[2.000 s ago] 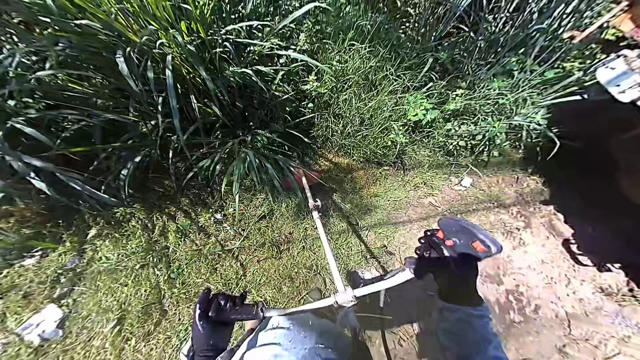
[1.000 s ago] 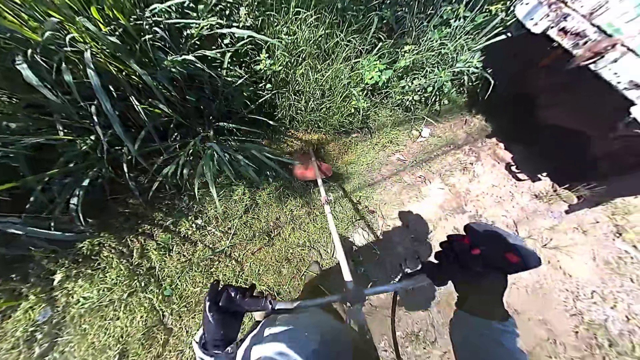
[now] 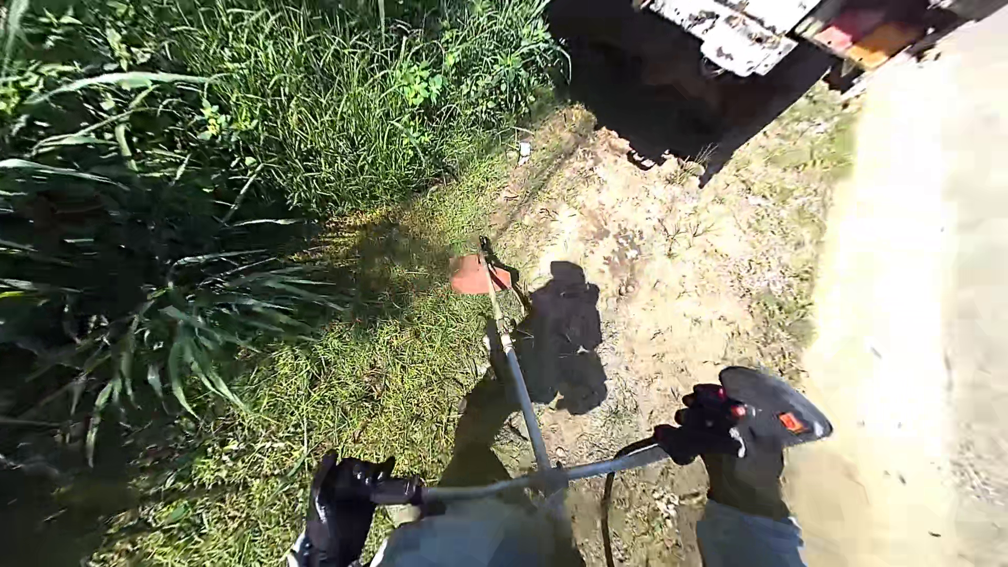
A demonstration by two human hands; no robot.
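A brush cutter's long metal shaft (image 3: 524, 402) runs up from its crossbar handlebar (image 3: 606, 467) to a red-orange guard (image 3: 475, 276) over the short grass. My left hand (image 3: 342, 504), in a black glove, is around the black grip (image 3: 398, 491) at the bar's left end. At the right end my right hand (image 3: 705, 425), also black-gloved, is closed on the control handle, beside a dark plate with an orange mark (image 3: 772, 409). A black cable hangs below the bar near the right hand. The cutting head's tip lies just past the guard.
Tall grass and leafy weeds (image 3: 354, 118) stand at the upper left, with long-bladed clumps (image 3: 189, 339) at the left. Bare dirt (image 3: 669, 260) lies right of the shaft. A worn white vehicle part (image 3: 732, 35) with a red and orange lamp (image 3: 866, 35) overhangs a dark shadow.
The view has swung to the right. The brush cutter's guard has come out from the edge of the tall grass to the short grass beside the dirt. Both hands keep their hold.
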